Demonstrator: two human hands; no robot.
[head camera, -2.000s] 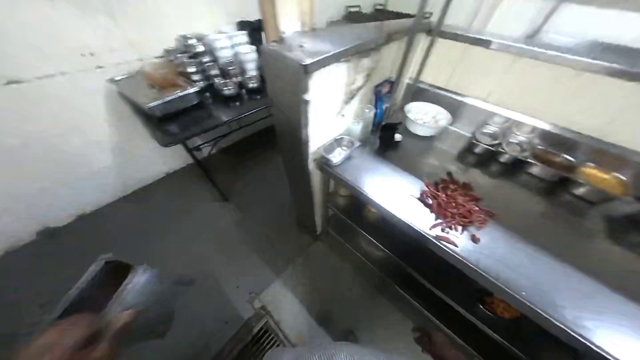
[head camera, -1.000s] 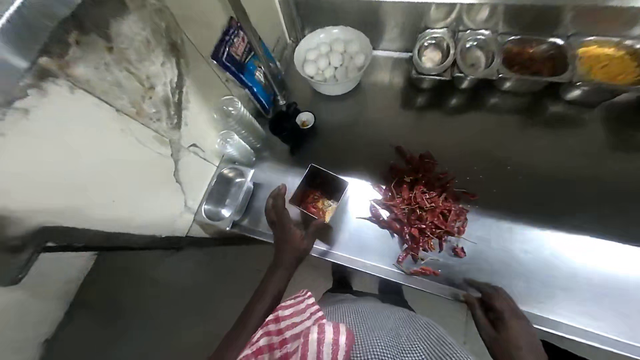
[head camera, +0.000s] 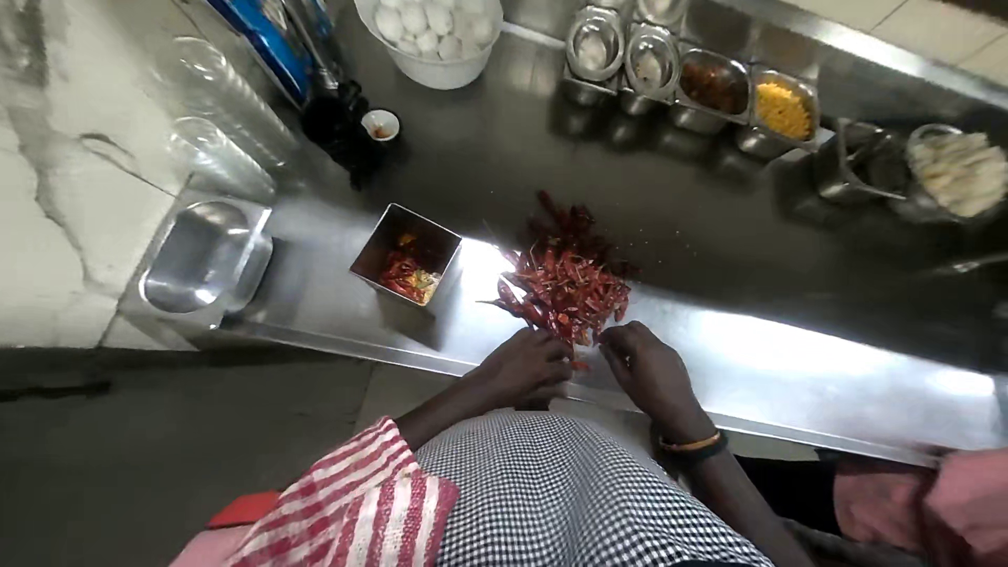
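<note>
A heap of dried red chillies (head camera: 571, 279) lies on the steel counter (head camera: 756, 346). My left hand (head camera: 528, 362) is at the heap's near edge, its fingertips touching chillies. Just right of it, my right hand (head camera: 646, 366) has its thumb and forefinger close together beside the lowest chillies; whether anything is between them cannot be told. Left of the heap stands a square metal container (head camera: 405, 256) with red chilli pieces and pale yellowish bits inside. Both palms face down, and their undersides are hidden.
An empty steel pan (head camera: 206, 256) sits at the counter's left end, near clear plastic containers (head camera: 224, 153). Behind are a white bowl of eggs (head camera: 437, 47), a small white cup (head camera: 381, 124) and steel containers of yellow food (head camera: 782, 110) and other ingredients. A cracked wall borders the left.
My left hand has let go of the square container, which now stands on the counter, and has moved right to the chillies. My right hand has come in to the heap's near edge.
</note>
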